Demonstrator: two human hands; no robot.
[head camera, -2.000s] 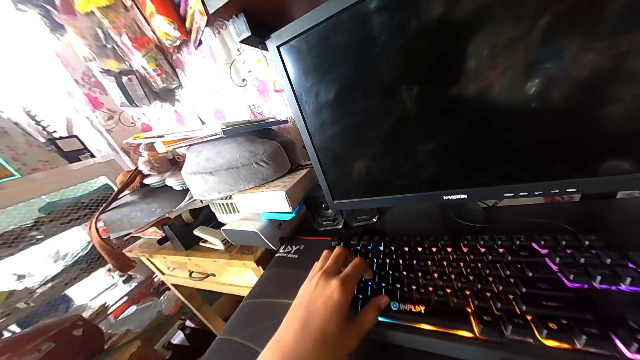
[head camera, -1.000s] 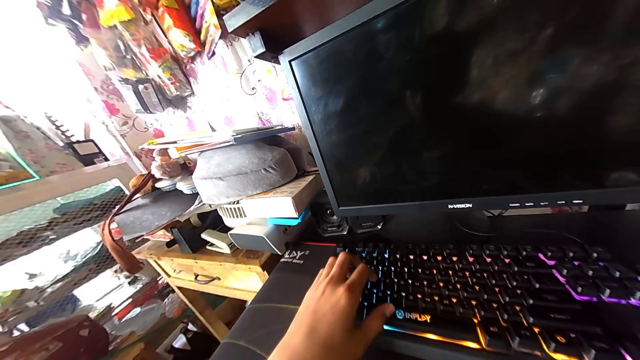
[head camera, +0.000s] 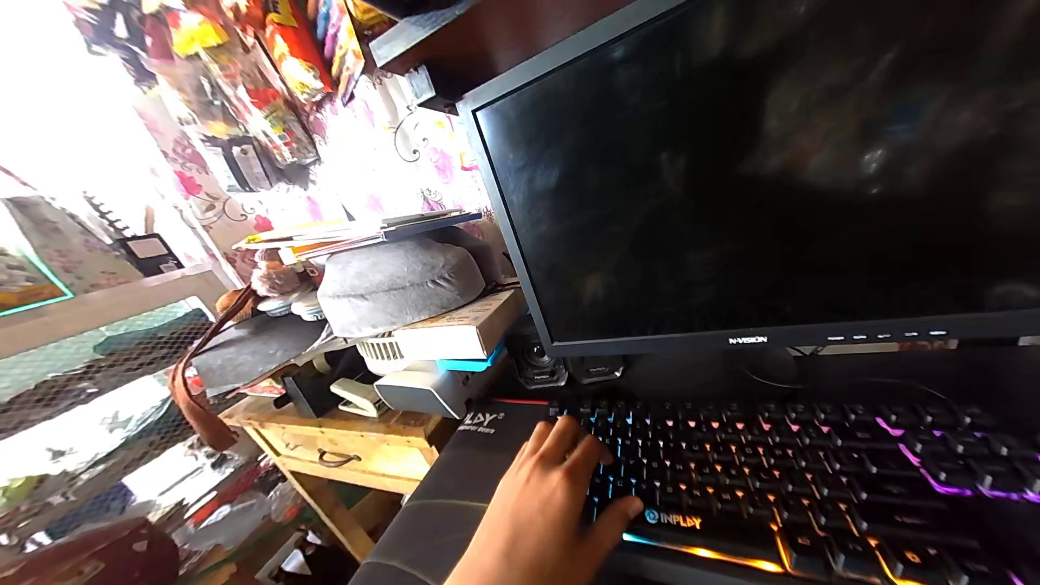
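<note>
My left hand (head camera: 552, 496) rests on the left end of a black backlit keyboard (head camera: 731, 463), its fingers bent over the left keys and the thumb near the lower edge. It grips nothing. Under the wrist and to its left lies a dark desk mat (head camera: 443, 504). Behind the keyboard stands an N-Vision monitor (head camera: 747, 187) with a dark screen. A small black speaker (head camera: 536, 361) sits at the monitor's lower left corner. My right hand is out of view.
Left of the desk, a wooden drawer table (head camera: 349, 455) bears a white box (head camera: 463, 325), a grey cushion (head camera: 398, 284) and papers (head camera: 357, 231) stacked on top. A brown strap (head camera: 195, 390) hangs beside it. Packets (head camera: 296, 53) hang on the wall, near a dark shelf (head camera: 496, 41).
My left hand stays at the keyboard's left end, with only small shifts of the fingers. The view has tilted slightly.
</note>
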